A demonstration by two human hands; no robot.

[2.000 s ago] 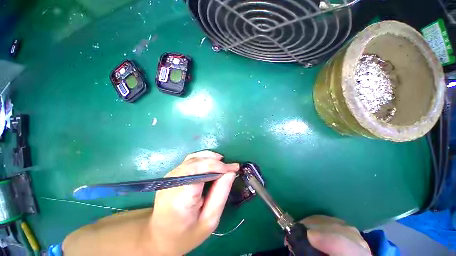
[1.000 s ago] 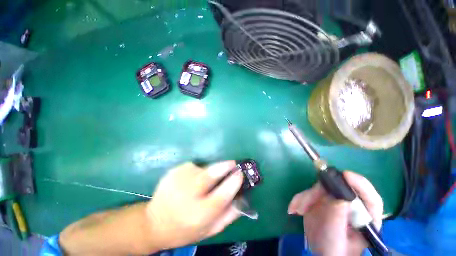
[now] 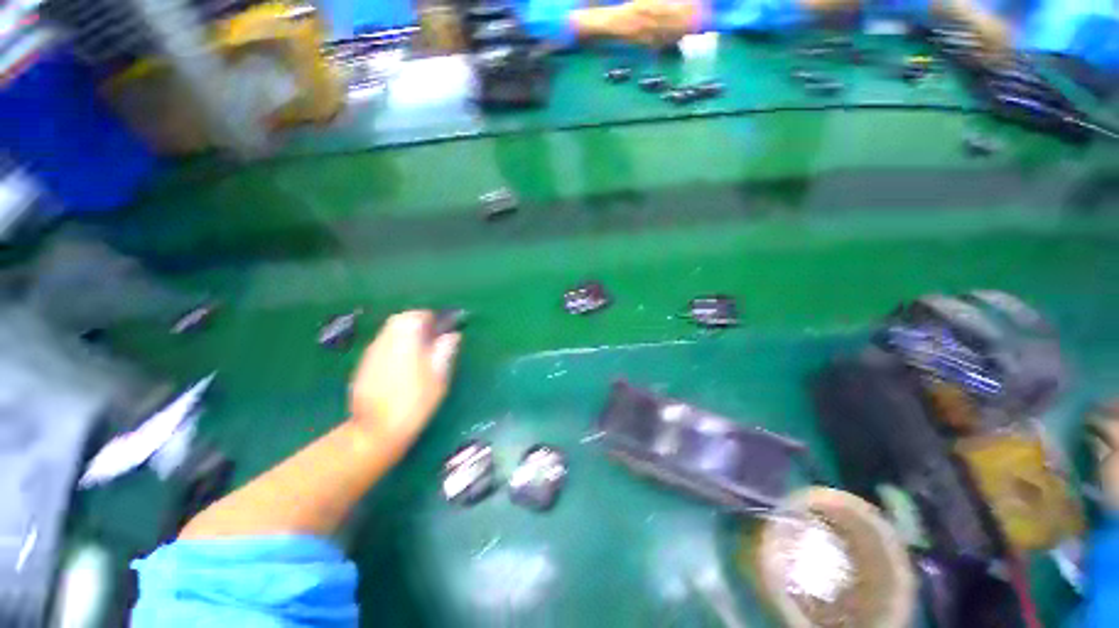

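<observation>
The frame is blurred. My left hand (image 3: pixel 399 378) reaches out to the far green strip, with its fingers on a small black device housing (image 3: pixel 449 321). Two open device housings lie side by side on the mat, one on the left (image 3: pixel 469 472) and one on the right (image 3: pixel 539 476). More small housings lie in a row beside my hand, one to its left (image 3: pixel 339 328) and others to its right (image 3: pixel 585 298). My right hand (image 3: pixel 1104 448) is cut off by the right edge; what it holds cannot be told.
The fume fan (image 3: pixel 699 448) stands at centre right, with the solder waste pot (image 3: pixel 898 567) in front of it. The yellowish iron stand tray (image 3: pixel 1021 485) is at right. Across the bench are other workers' hands (image 3: pixel 638 19) and more small parts.
The view has swung up and forward. My left hand has moved away from the near mat to the far strip with a housing. My right hand has moved to the right edge.
</observation>
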